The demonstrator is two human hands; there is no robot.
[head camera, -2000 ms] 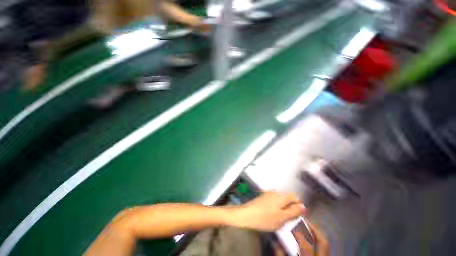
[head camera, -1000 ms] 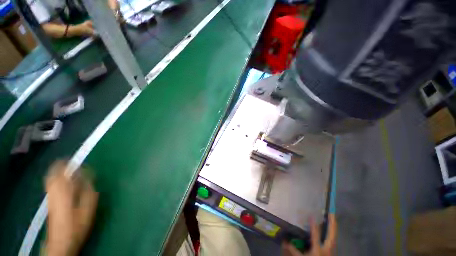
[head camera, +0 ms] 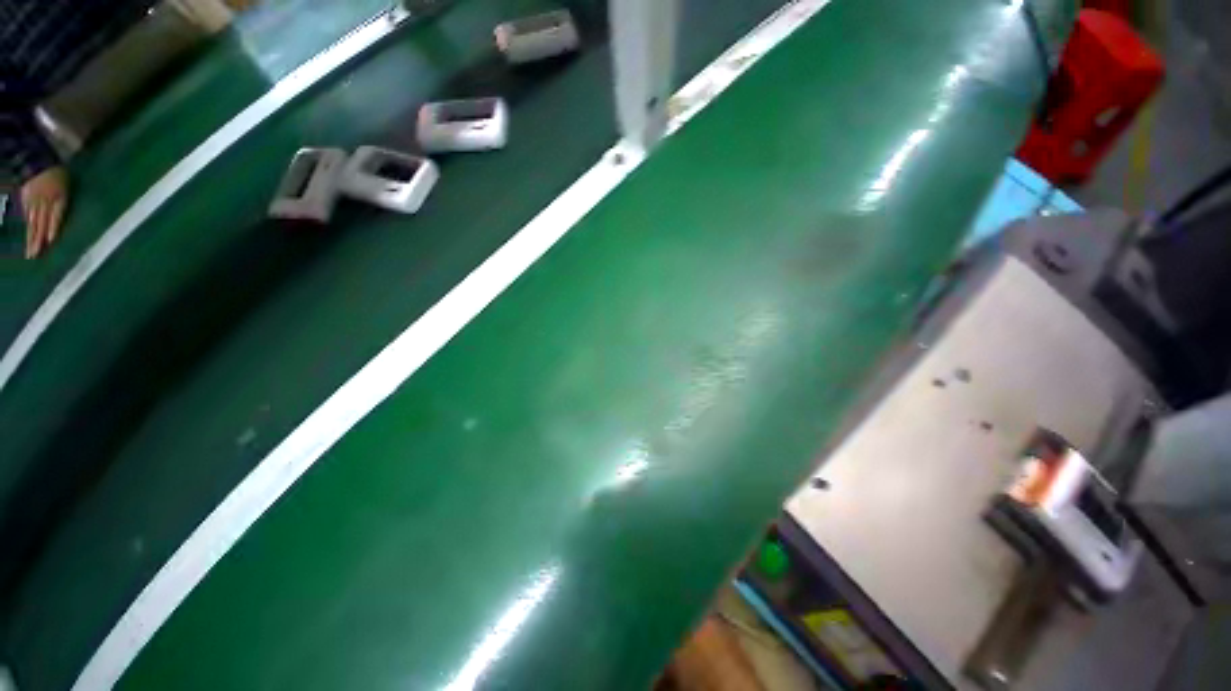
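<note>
A white plastic housing with a dark rectangular window sits in the dark metal welding fixture on the welder's base plate, at the lower right. Its upper left end shows an orange tint. The grey horn is at the right edge, close beside the housing in this view. A blurred piece of skin, seemingly my left hand, shows at the bottom edge by the worktop's rim. It is mostly cut off, so its fingers and any hold are hidden. My right hand is out of the picture.
Several white housings lie on the dark green conveyor belt, beyond the white rail and a white upright post. Another person's hand is at far left. A red stool stands at upper right.
The view has swung left, so the welder now sits further right. My left hand has left the rail at left. My right hand, near the front button before, is out of view.
</note>
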